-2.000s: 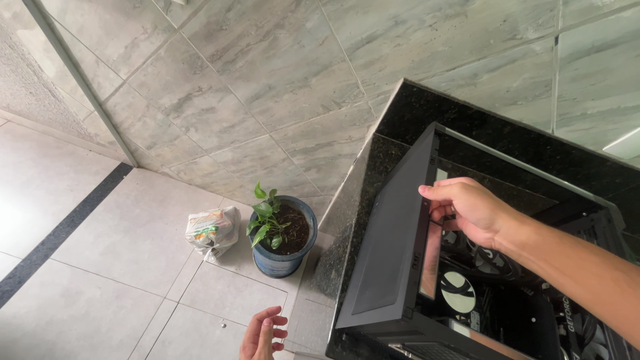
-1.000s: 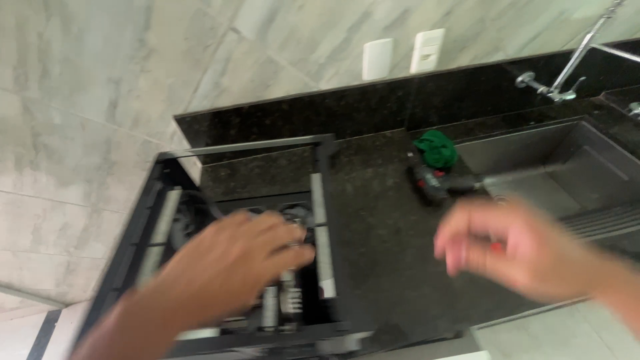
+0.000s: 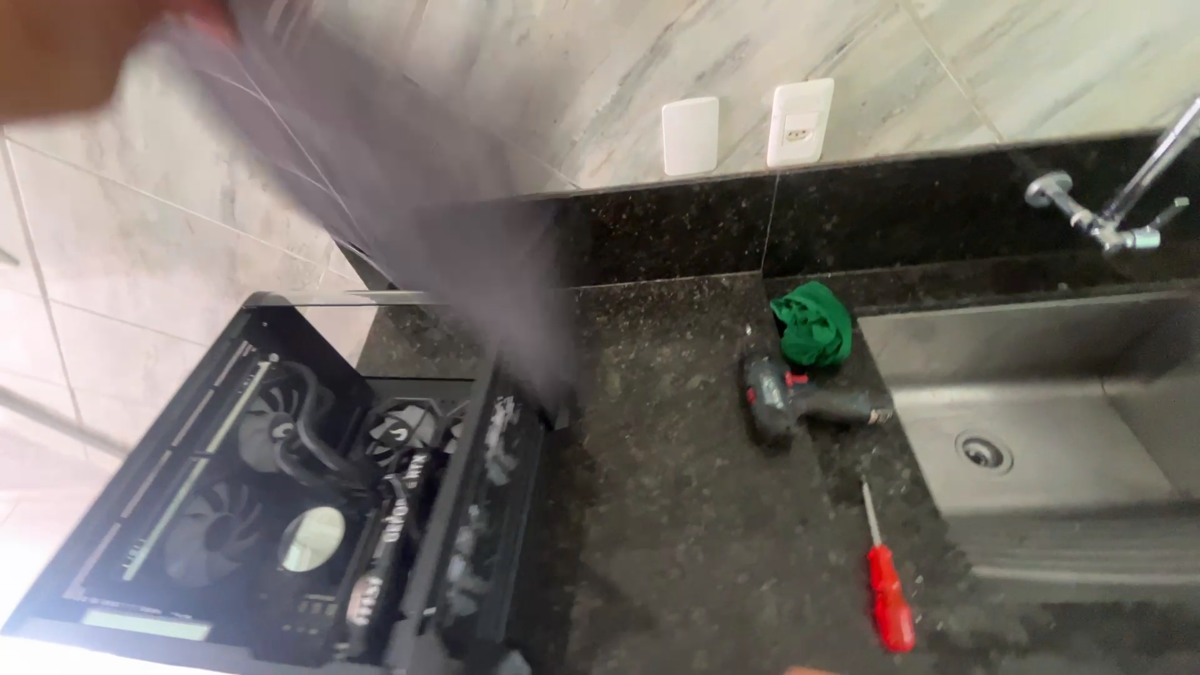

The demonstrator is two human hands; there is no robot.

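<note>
My left hand (image 3: 70,56), blurred at the top left corner, grips the upper end of a dark grey flat panel (image 3: 403,178). The panel slants down and right, heavily blurred, its lower end beside a black computer case (image 3: 478,525). Through the case's uncovered upper face show fans (image 3: 216,534), tubes, a round cooler cap (image 3: 313,539) and a graphics card (image 3: 389,525). Only a sliver of skin, apparently my right hand (image 3: 811,670), shows at the bottom edge; its fingers are hidden. A red-handled screwdriver (image 3: 889,600) lies on the dark stone countertop (image 3: 675,525).
A cordless drill (image 3: 787,398) lies beside a crumpled green cloth (image 3: 814,323). To the right is a stainless steel sink (image 3: 1050,450), with a chrome tap (image 3: 1106,225) above its far edge. A socket plate (image 3: 800,122) and a blank plate (image 3: 690,136) are on the tiled wall.
My left hand, over the case one second ago, is now at the top left with the panel in its grip. My right hand has dropped almost out of view. The view has shifted, showing more of the sink.
</note>
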